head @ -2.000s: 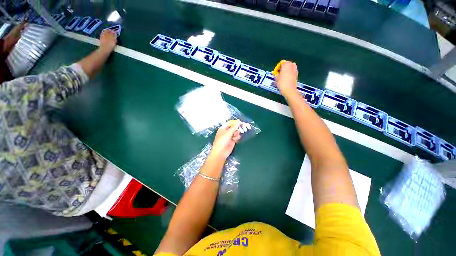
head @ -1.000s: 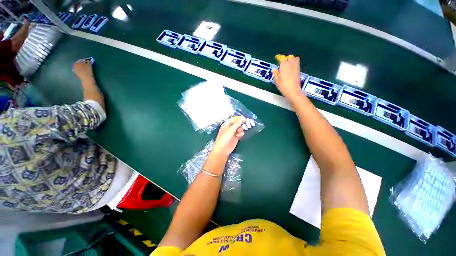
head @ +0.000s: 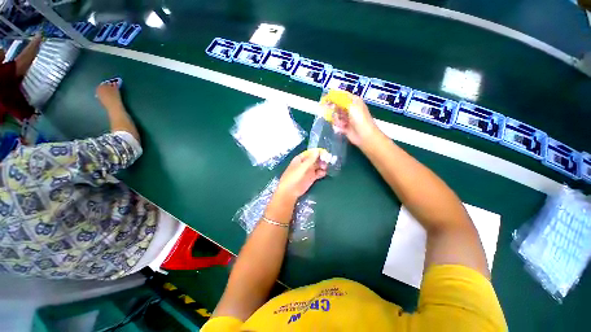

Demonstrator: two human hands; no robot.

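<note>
My left hand point(head: 303, 172) grips a clear carrier sheet point(head: 329, 139) at its lower end, with small white pieces at the fingertips. My right hand point(head: 350, 117), with yellow finger cots, is at the upper end of the same sheet, its fingers bent over it; the exact grip is blurred. Flat blue-and-white panels point(head: 429, 107) with dark blocks lie in a row beyond the white line; my right hand is just in front of this row. A whitish stack of pad sheets in a clear bag point(head: 267, 135) lies left of the sheet.
Crumpled clear film point(head: 304, 224) lies by my left forearm. A white paper sheet point(head: 405, 249) is partly under my right arm. A packed clear bag point(head: 558, 241) lies at the right. Another person's sleeve point(head: 104, 155) and hand are at the left. A white line point(head: 259, 87) crosses the green surface.
My right hand has come back from the panel row to the clear sheet near my left hand. The sheet now stretches up between both hands. The other person's hand has moved from the row onto the near bench.
</note>
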